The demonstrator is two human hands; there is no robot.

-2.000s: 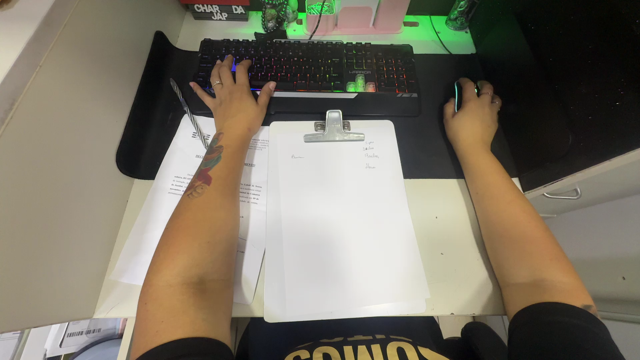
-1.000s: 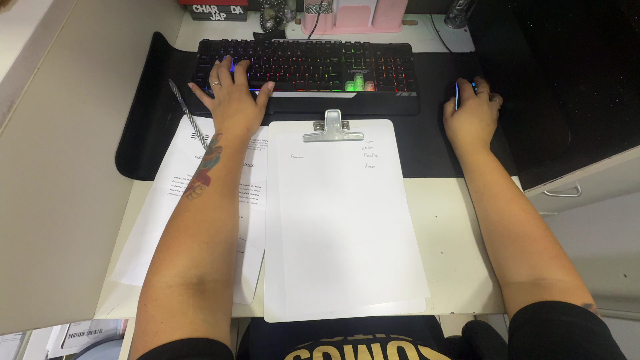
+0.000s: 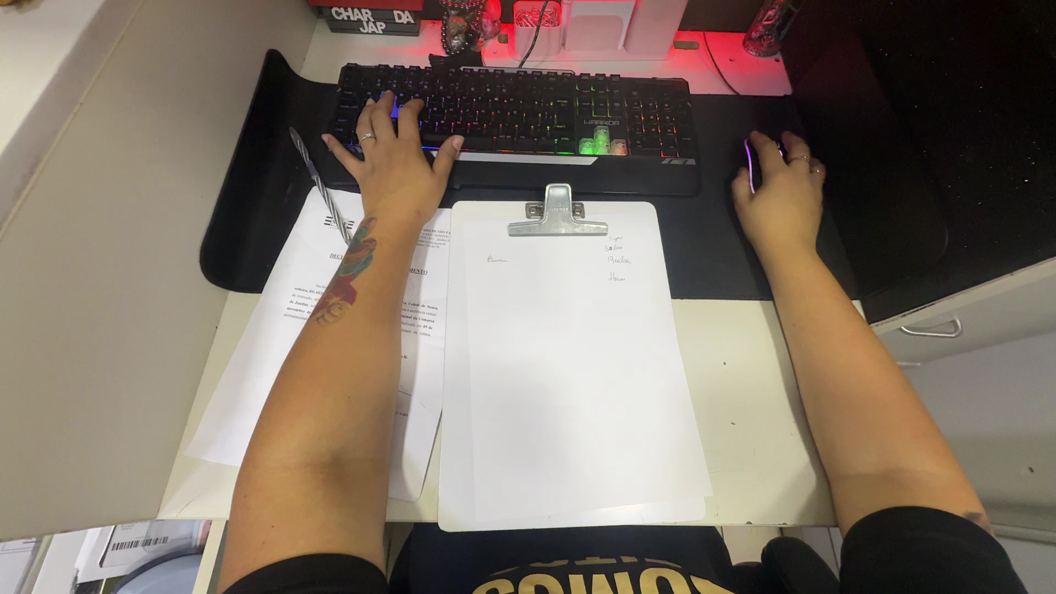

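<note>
My left hand (image 3: 398,161) rests with spread fingers on the left part of a black backlit keyboard (image 3: 528,115), holding nothing. At the right, my right hand (image 3: 780,190) is curled over a computer mouse (image 3: 751,165) with a lit edge, on a black desk mat (image 3: 726,223). Between my forearms lies a white clipboard (image 3: 577,371) with a metal clip (image 3: 558,216), holding paper with a few handwritten words. Printed sheets (image 3: 256,388) lie partly under my left forearm. A twisted silvery pen or rod (image 3: 318,177) lies across their top and the mat.
Behind the keyboard stand a pink and white organizer (image 3: 598,29), a small box with lettering (image 3: 371,18) and a dark glass-like object (image 3: 771,29) at the right. A drawer handle (image 3: 932,328) shows at the right. A panel (image 3: 148,247) bounds the desk at the left.
The glow behind the keyboard was green two seconds ago and is red now. Both hands have stayed in place, apart from slight finger changes on the left.
</note>
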